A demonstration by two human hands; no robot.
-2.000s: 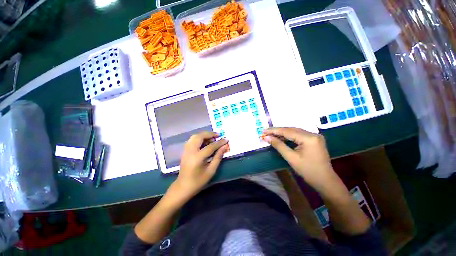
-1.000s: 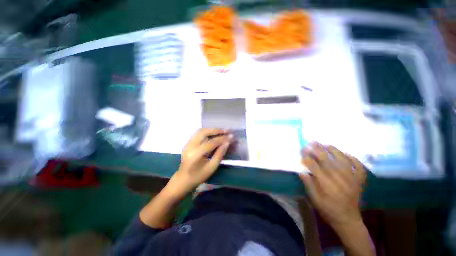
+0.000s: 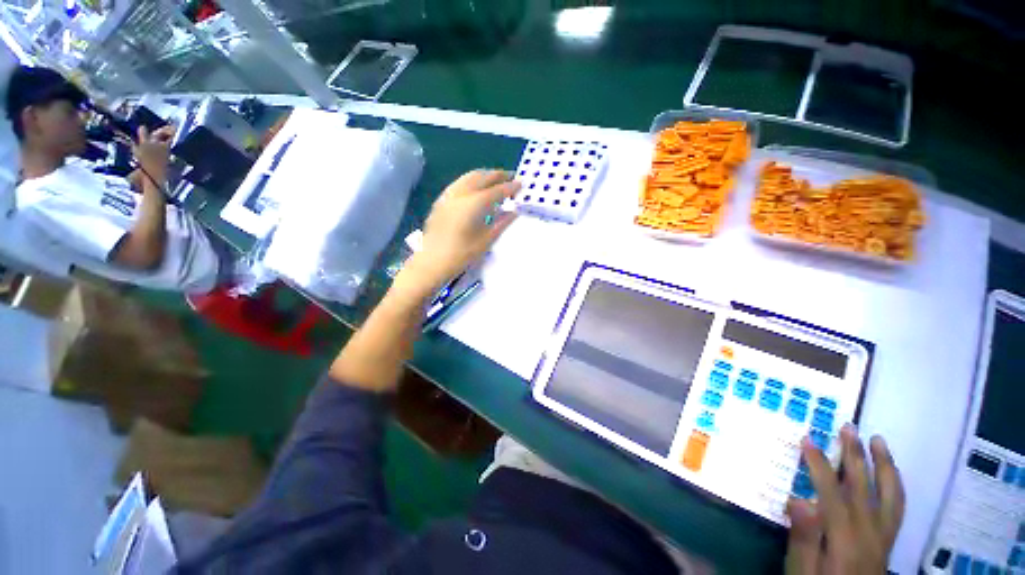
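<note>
The white front housing (image 3: pixel 663 450) lies face up on the dark jig (image 3: pixel 587 270), with blue keycaps (image 3: pixel 771 394) in rows and an orange keycap (image 3: pixel 696 450) at its lower left key area. My right hand (image 3: pixel 849 500) rests with fingers spread at the housing's lower right corner, covering part of the keys. My left hand (image 3: pixel 466 222) is at the left edge of the stack of white rubber keypads with dark dots (image 3: pixel 559 178). Its fingers and thumb are apart; nothing is clearly seen in them. Circuit boards (image 3: pixel 450 301) are partly hidden behind my left forearm.
Two clear tubs of orange keycaps (image 3: pixel 694 180) (image 3: pixel 837 213) stand behind the housing. Another housing (image 3: pixel 989 494) is cut off at the right. Empty frames (image 3: pixel 805 79) lie on the far green surface. A plastic-wrapped bundle (image 3: pixel 343 208) is at left. A person (image 3: pixel 90 202) sits at far left.
The view has swung left. My left hand has left the housing and reached the keypad stack. My right hand has moved from the keys to the housing's corner. An orange keycap now shows at lower left.
</note>
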